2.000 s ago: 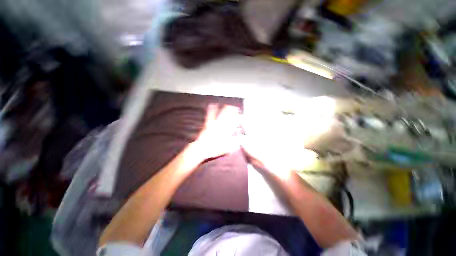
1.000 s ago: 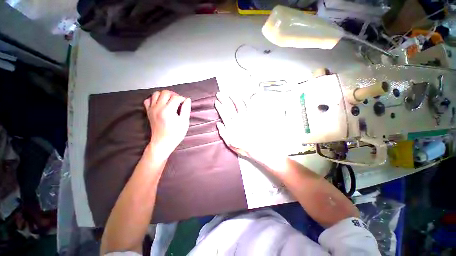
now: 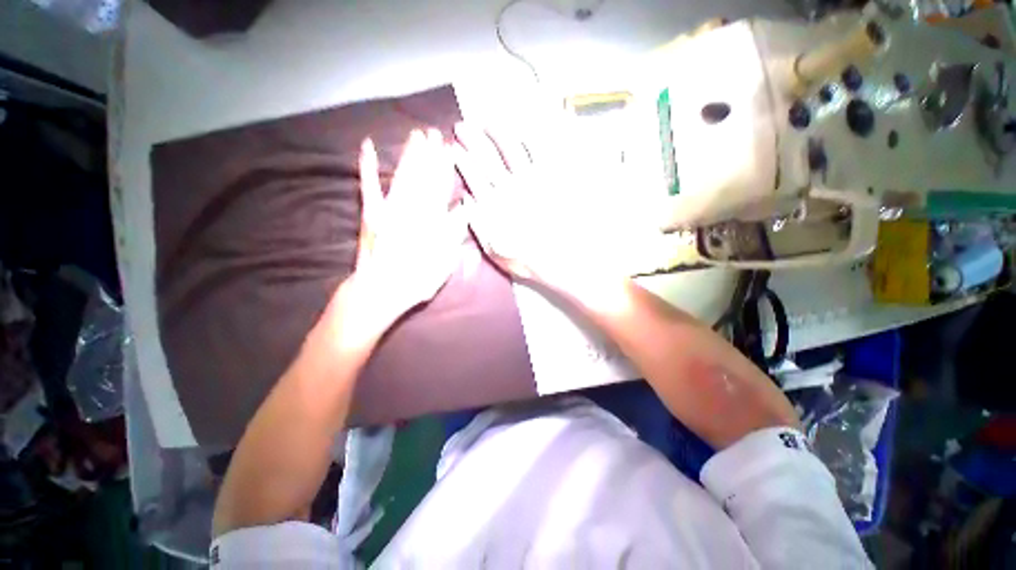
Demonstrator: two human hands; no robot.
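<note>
A dark brown fabric panel (image 3: 446,345) lies spread on the white table (image 3: 301,56), with soft wrinkles on its left part. My left hand (image 3: 412,217) lies flat on the panel near its right edge, fingers apart and pointing away from me. My right hand (image 3: 501,200) lies at the panel's right edge, partly on the table, fingers slightly spread and washed out by the bright light. Neither hand visibly grips the cloth. The fingertips of both hands are close together.
A cream sewing machine (image 3: 713,123) stands at the right. Black-handled scissors (image 3: 769,323) lie beside its bed. A yellow box (image 3: 902,262) and a thread cone (image 3: 971,265) are farther right. A blue crate (image 3: 880,445) with clear bags is below. Dark cloth (image 3: 212,9) lies at the far left.
My left hand has moved right across the panel, close to my right hand, and its fingers have spread flat. The view has shifted, so the table and machine appear higher.
</note>
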